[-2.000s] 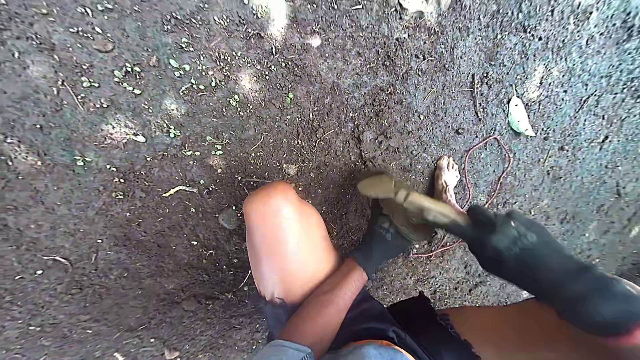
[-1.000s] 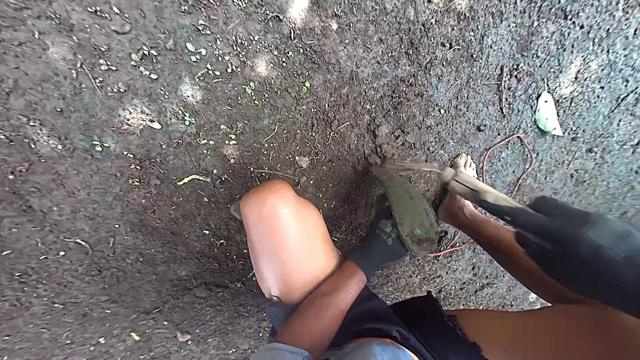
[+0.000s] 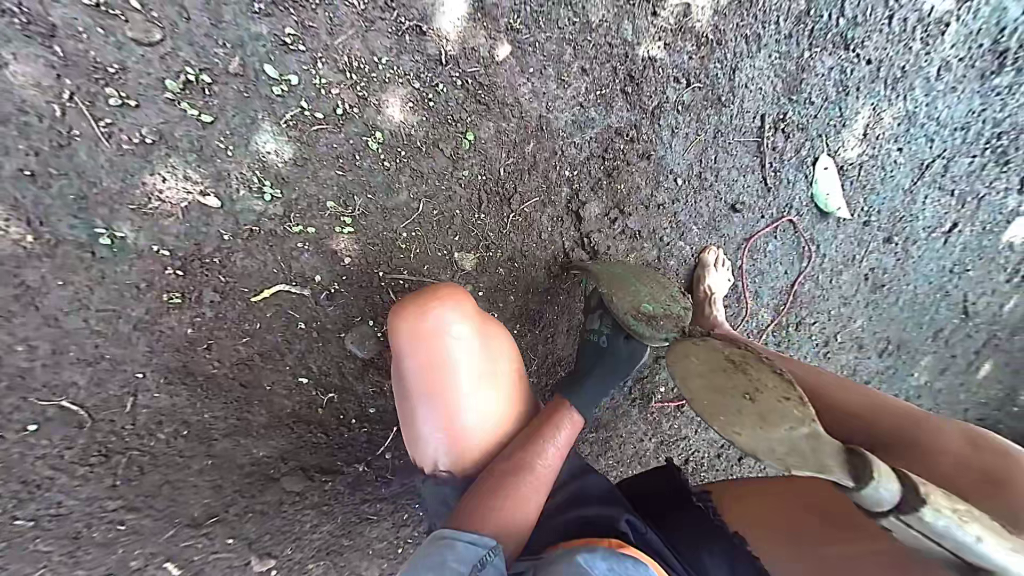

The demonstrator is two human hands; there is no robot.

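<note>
A dark glove covers my left hand (image 3: 606, 348), which is low over the soil between the legs. It holds a flat oval green-brown piece (image 3: 644, 302), smeared with soil and pointed at its upper left; the fingers are mostly hidden beneath it. Just below and to the right is the broad, muddy, paddle-shaped blade (image 3: 748, 400) of a hand tool. Its pale handle (image 3: 952, 512), with dark bands near the blade, runs out at the lower right. My right hand is outside the frame.
My bent knee (image 3: 452, 344) stands left of the gloved hand. A bare foot (image 3: 712, 280) rests on the soil beyond the blade, beside a loop of reddish cord (image 3: 746, 272). A pale green leaf (image 3: 829, 186) lies at the upper right, with small seedlings (image 3: 188, 88) at the upper left.
The tool has moved toward the lower right, away from the oval piece, and its blade now shows broad side up. My right hand has left the view. My left hand stays low by the knee.
</note>
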